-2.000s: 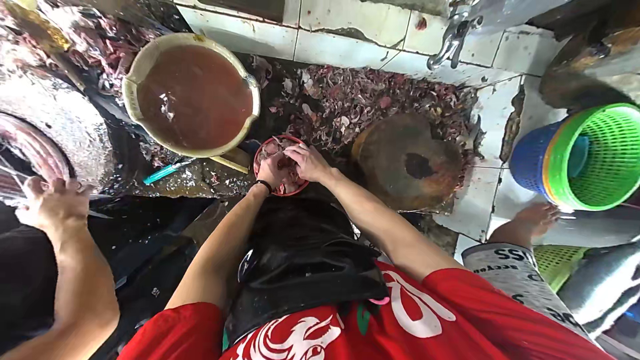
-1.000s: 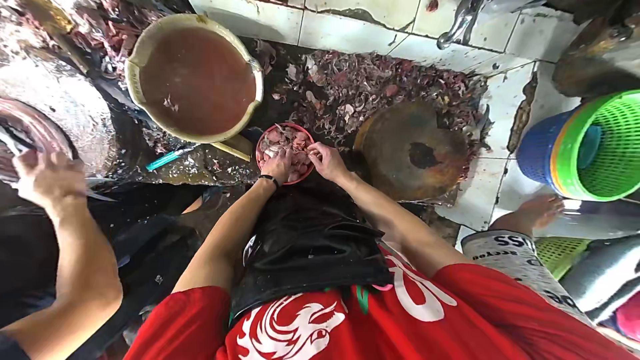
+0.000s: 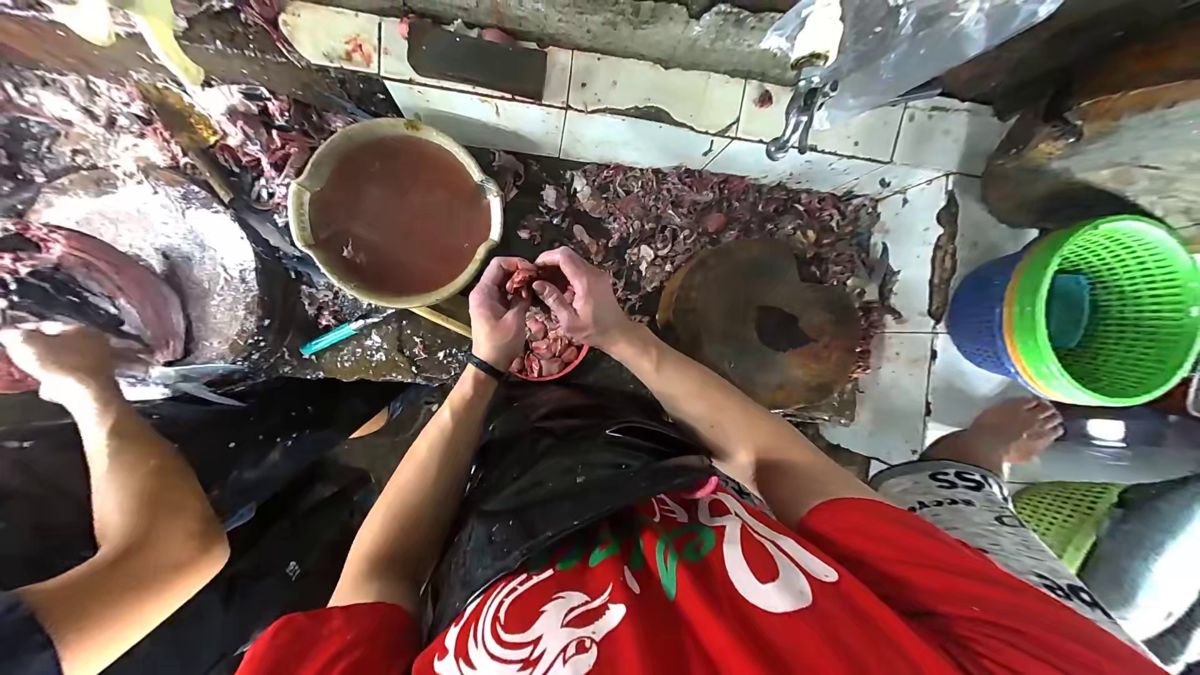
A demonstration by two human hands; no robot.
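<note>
Both hands are close together over the far side of a small red-rimmed bowl (image 3: pixel 561 367), which holds many small reddish pieces of meat or fish. My left hand (image 3: pixel 497 309), with a black band at the wrist, is closed around a red piece of flesh (image 3: pixel 521 280) at its fingertips. My right hand (image 3: pixel 583 298) is curled beside it, fingers bent inward above the bowl; whether it grips a piece too is hidden. Just left of my hands stands a large pale basin (image 3: pixel 300 225) of reddish-brown water. A round wooden chopping block (image 3: pixel 750 323) lies to the right.
Flesh scraps (image 3: pixel 656 211) lie behind the block. A turquoise-handled tool (image 3: pixel 328 339) rests left of the bowl. At far left, a co-worker's hand (image 3: pixel 66 356) is beside a large fish piece (image 3: pixel 122 281). A metal tap (image 3: pixel 799 112) and stacked plastic baskets (image 3: pixel 1106 384) are at right.
My hands have moved from inside the bowl to its far edge, with a red piece now held up between the fingers. The co-worker's hand at left no longer shows a blade.
</note>
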